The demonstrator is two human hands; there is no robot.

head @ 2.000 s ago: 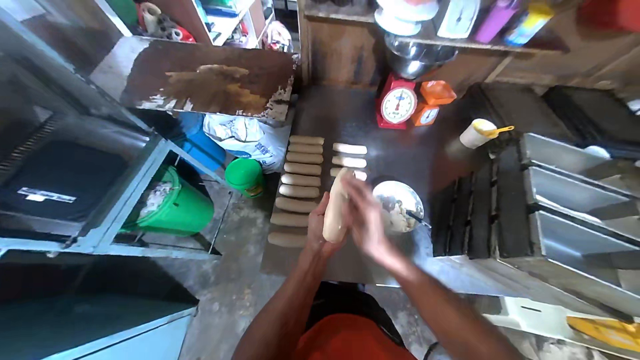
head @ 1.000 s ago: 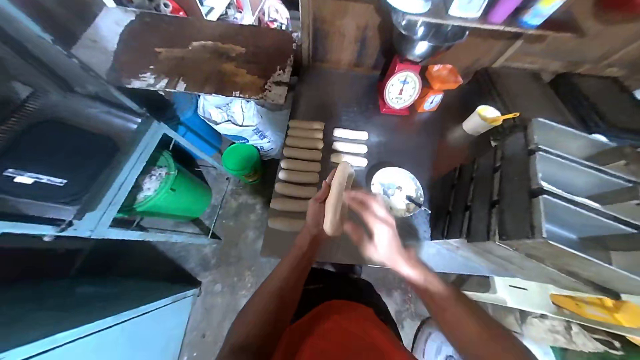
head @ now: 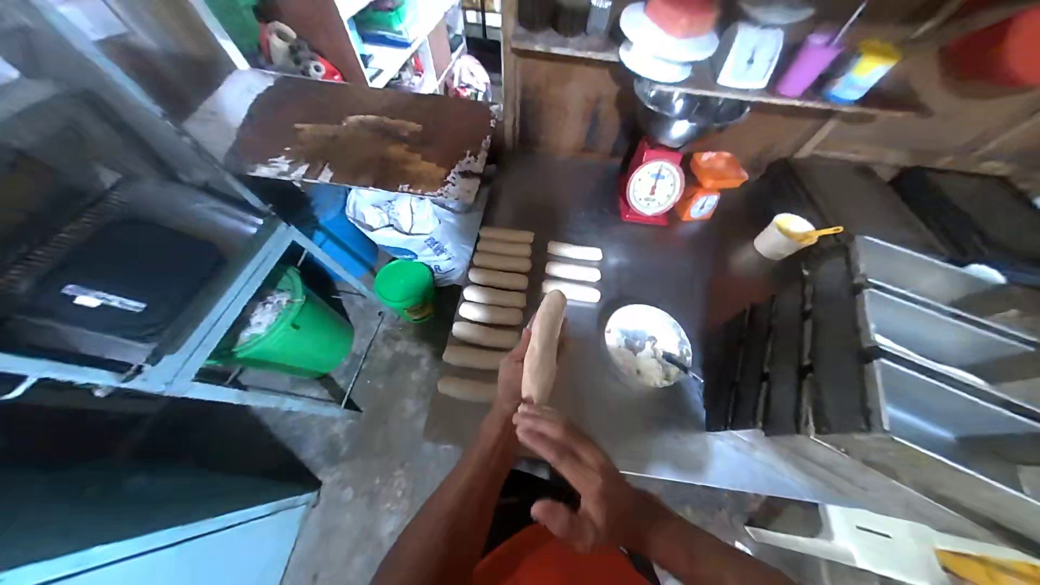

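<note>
A long roll of dough (head: 544, 348) lies along my left hand (head: 513, 375), which supports it from below over the table. My right hand (head: 573, 471) is at the roll's near end, fingers extended and palm turned inward; whether its fingertips touch the dough is hard to tell. Left of the hands, several dough rolls (head: 491, 315) lie in a column on the dark metal table (head: 642, 431). Three shorter pale rolls (head: 574, 271) form a second column beyond the held roll. A white bowl (head: 648, 325) with a pale mixture and a utensil stands to the right.
Metal loaf pans (head: 942, 325) are stacked at the right edge. A red dial scale (head: 652, 185), an orange scale (head: 700, 203) and a cup with a yellow utensil (head: 784, 237) stand farther back. Green buckets (head: 313, 333) stand on the floor at left, beside a metal rack (head: 284, 244).
My right hand has moved from beside the held roll down to its near end, closer to my body. My left hand still supports the roll.
</note>
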